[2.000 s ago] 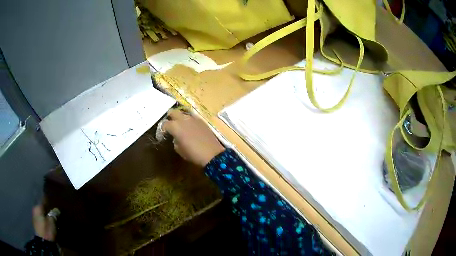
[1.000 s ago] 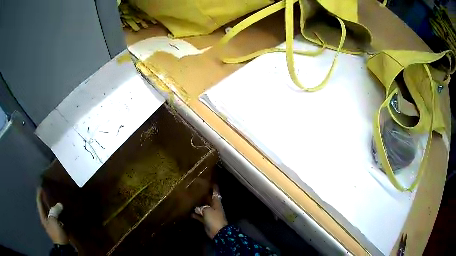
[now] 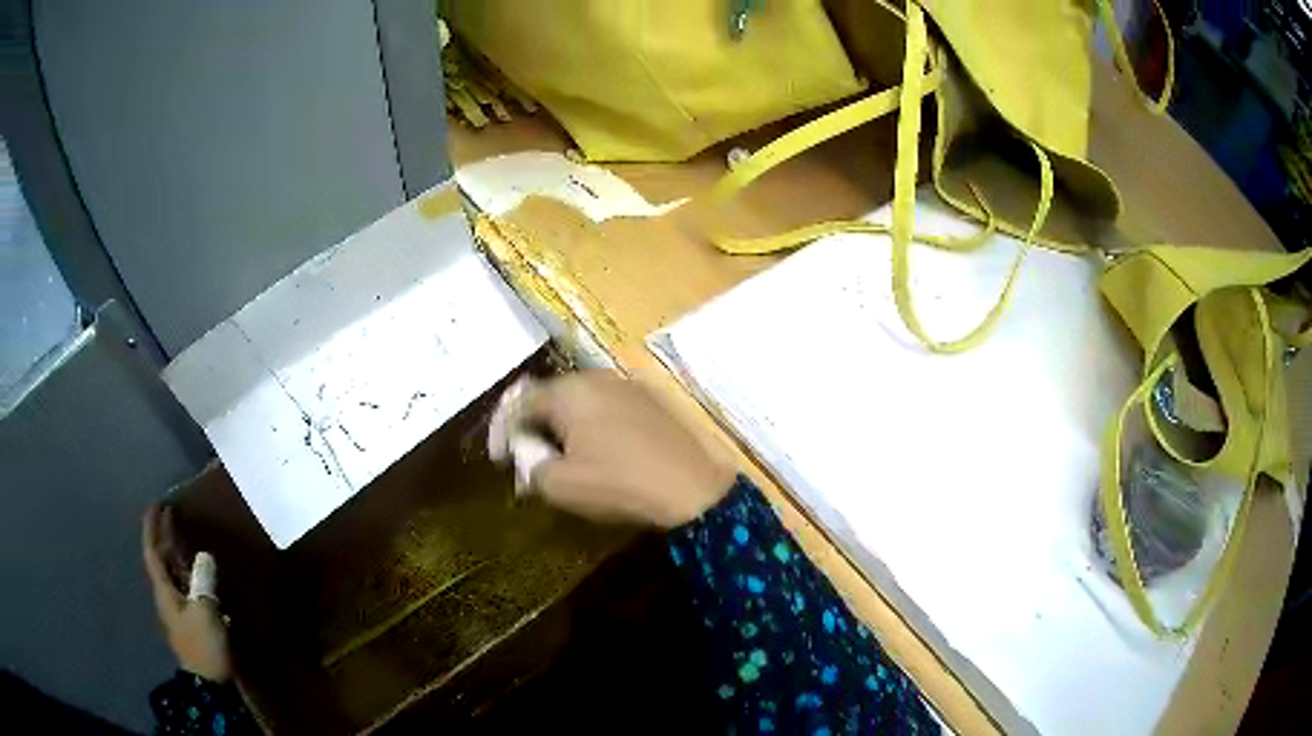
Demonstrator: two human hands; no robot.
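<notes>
An open brown scrap carton (image 3: 504,654) is tilted beside the table, with a yellow-brown heap of trimmings (image 3: 425,575) and a thin yellow strip inside. My left hand (image 3: 187,604), with a white-covered fingertip, holds the carton's left side. My right hand (image 3: 612,449) is over the carton's upper right corner by the table edge. Its white-covered fingers are curled and blurred; whether they pinch anything cannot be told. A marked white paper sheet (image 3: 360,388) lies over the carton's back edge.
A yellow handbag (image 3: 676,72) is at the back of the table. Yellow straps hang over the white work sheet (image 3: 921,475). Another yellow bag piece (image 3: 1209,288) lies at the right by a dark grey lump (image 3: 1155,525). A grey cabinet (image 3: 245,158) stands at the left.
My right hand has moved up from the carton's near side to its corner by the table edge. My left hand stays at the carton's left side. The view has shifted slightly.
</notes>
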